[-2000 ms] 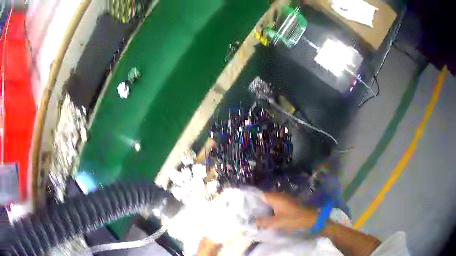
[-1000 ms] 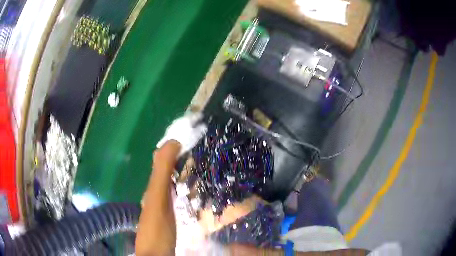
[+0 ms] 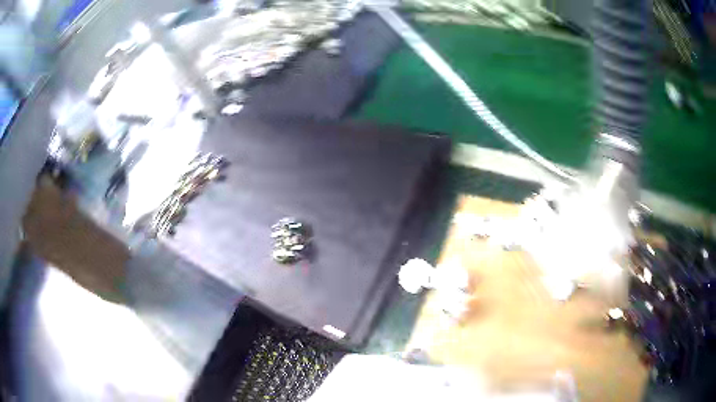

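The head view is strongly blurred. Neither my left hand nor my right hand can be made out. Blurred white housings (image 3: 415, 275) lie at the left edge of the tan cardboard sheet (image 3: 502, 322). A bright white pile (image 3: 565, 235) sits at its back, under the end of the grey ribbed exhaust hose (image 3: 622, 71). A small cluster of circuit boards (image 3: 289, 240) lies on the black mat (image 3: 353, 180). The dark pile of wire leads (image 3: 675, 306) is at the right edge. A white surface (image 3: 385, 381) shows at the bottom, too blurred to name.
A black component tray (image 3: 271, 365) filled with small parts stands at the lower left. More parts (image 3: 187, 192) lie along the mat's left edge. A green conveyor belt (image 3: 502, 74) runs behind. A brown shape (image 3: 74, 239) beside white cloth at the far left is unclear.
The view has swung left, bringing the black mat and component tray into sight. The gloved left hand and the right hand with the blue strap have left the picture.
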